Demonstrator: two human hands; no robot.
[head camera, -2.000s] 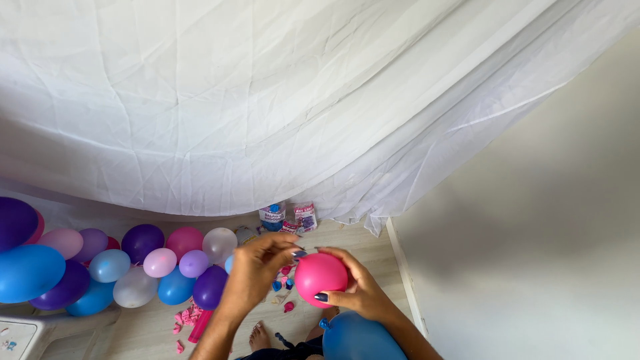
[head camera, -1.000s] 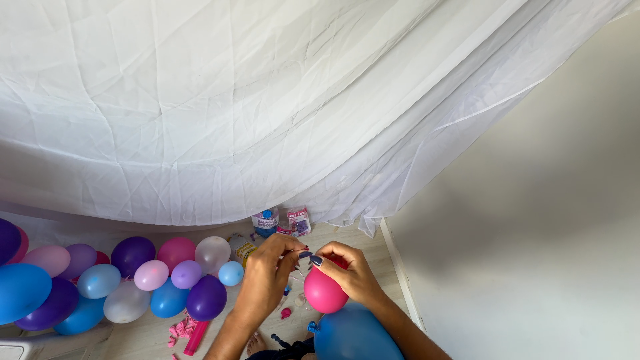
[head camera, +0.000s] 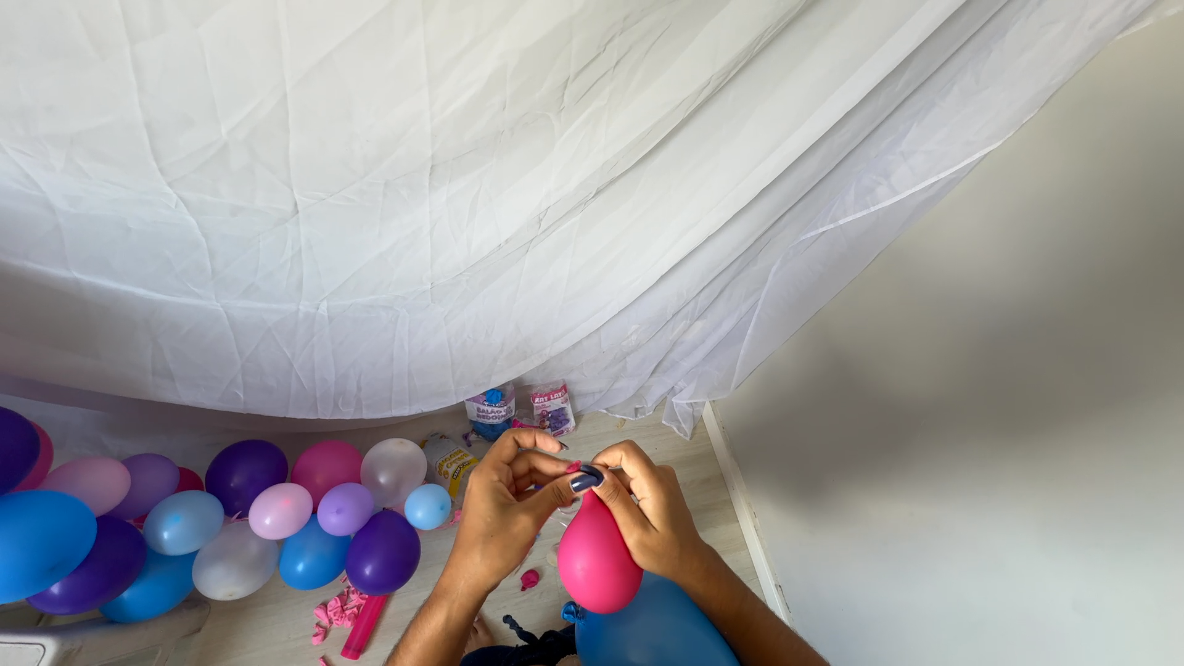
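A small inflated pink balloon (head camera: 599, 560) hangs neck up from my fingers, just right of the lower middle. My left hand (head camera: 518, 504) pinches the pink mouth of its neck at the fingertips. Close against it, my right hand (head camera: 647, 509) grips the neck between thumb and fingers. Under the pink balloon and my right forearm lies a larger blue balloon (head camera: 652, 629), its knot at the left; its lower part is cut off by the frame. The fingers hide part of the pink neck.
A garland of purple, pink, blue and white balloons (head camera: 248, 476) fills the lower left. Uninflated pink balloons (head camera: 340, 606) and a pink tube (head camera: 366, 626) lie on the floor. Balloon packets (head camera: 552, 409) stand beneath a white hanging cloth (head camera: 370, 203). A wall (head camera: 971, 416) rises at right.
My right hand has moved from the pink balloon's body to its neck, beside my left fingertips. The balloon has gone from being held at its side to hanging below the hands.
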